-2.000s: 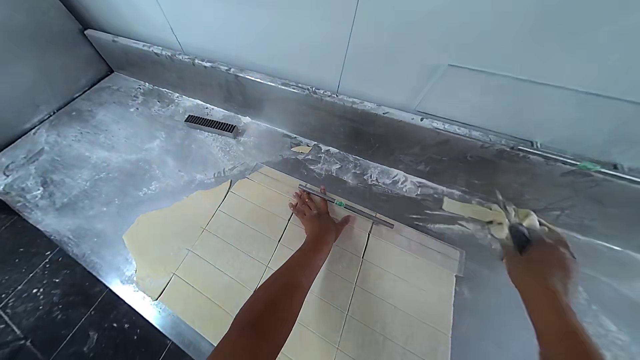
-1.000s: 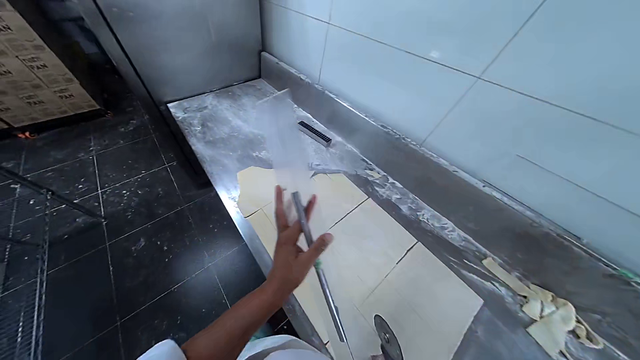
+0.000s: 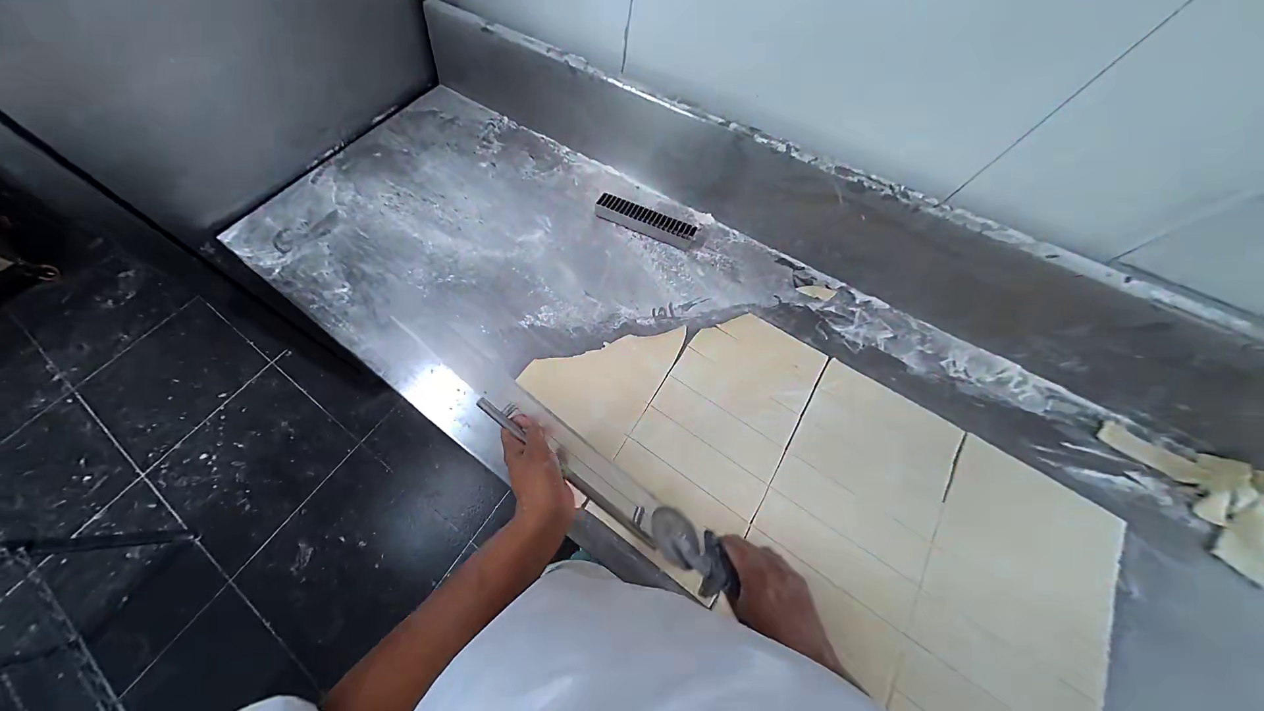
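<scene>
A flat sheet of pale dough (image 3: 869, 464), scored into rectangles, lies on the floured metal worktop. Along its near edge rests a clear straight-edged plate with a metal bar (image 3: 612, 504). My left hand (image 3: 538, 469) grips the bar near its far end. In my right hand (image 3: 775, 592) is the dark handle of a wheel cutter (image 3: 679, 538), whose round blade stands against the plate's edge near its right end. The blade is blurred.
A slotted metal piece (image 3: 647, 219) lies on the floured worktop (image 3: 444, 217) near the raised back edge. Dough scraps (image 3: 1200, 479) lie at the right, with a small scrap (image 3: 818, 292) behind the sheet. Dark floor tiles (image 3: 247, 474) are at the left.
My left hand and the plate have moved from the middle of the sheet, through the air, to its near edge. My right hand was at the scraps two seconds ago and is now beside the plate.
</scene>
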